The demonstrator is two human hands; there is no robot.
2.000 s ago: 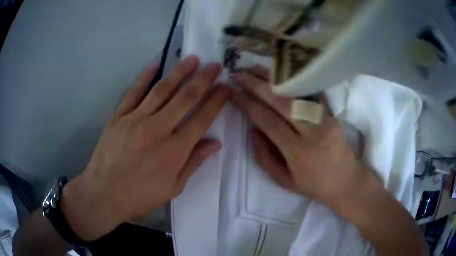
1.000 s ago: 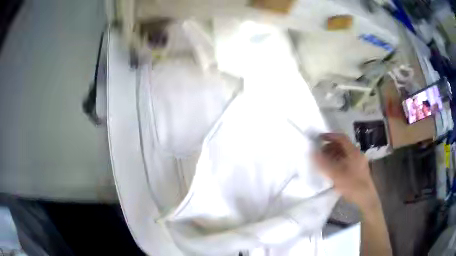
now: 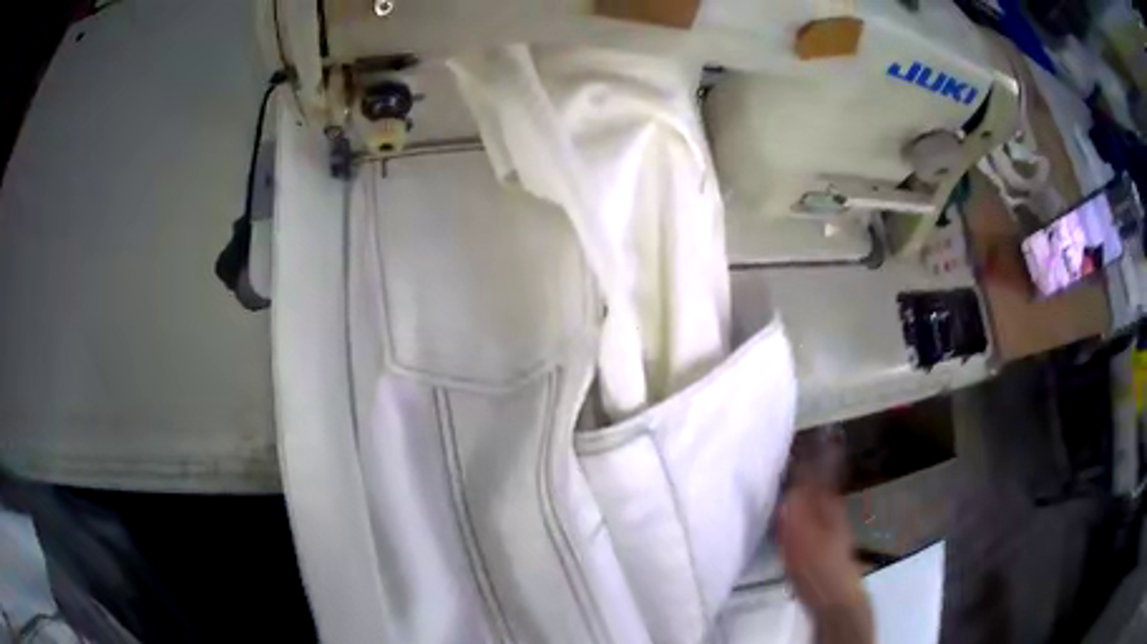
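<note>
A white garment (image 3: pixel 503 440) lies over the machine bed and hangs past the table's front edge. A stitched pocket-like panel (image 3: pixel 484 271) lies flat below the machine head. A long white front band (image 3: pixel 308 415) runs down its left side. The presser foot (image 3: pixel 340 157) is at the band's upper end; whether it presses the cloth is unclear. Right of the panel the cloth stands in folds, with a loose curved flap. My right hand (image 3: pixel 820 535) is blurred beside the garment's lower right edge; its grip cannot be told. My left hand is out of view.
The cream machine head (image 3: pixel 767 138) with JUKI lettering spans the top, with a tension knob (image 3: pixel 387 116) at its left. A small black unit (image 3: pixel 943 327), a lit smartphone (image 3: pixel 1069 252) and white tape (image 3: pixel 1021 176) are at right. An open drawer-like recess (image 3: pixel 899 447) lies below the table edge.
Both hands have left the presser foot; my left hand is out of view. My right hand has moved to the lower right. The garment's right part has shifted and folded, uncovering more of the bed.
</note>
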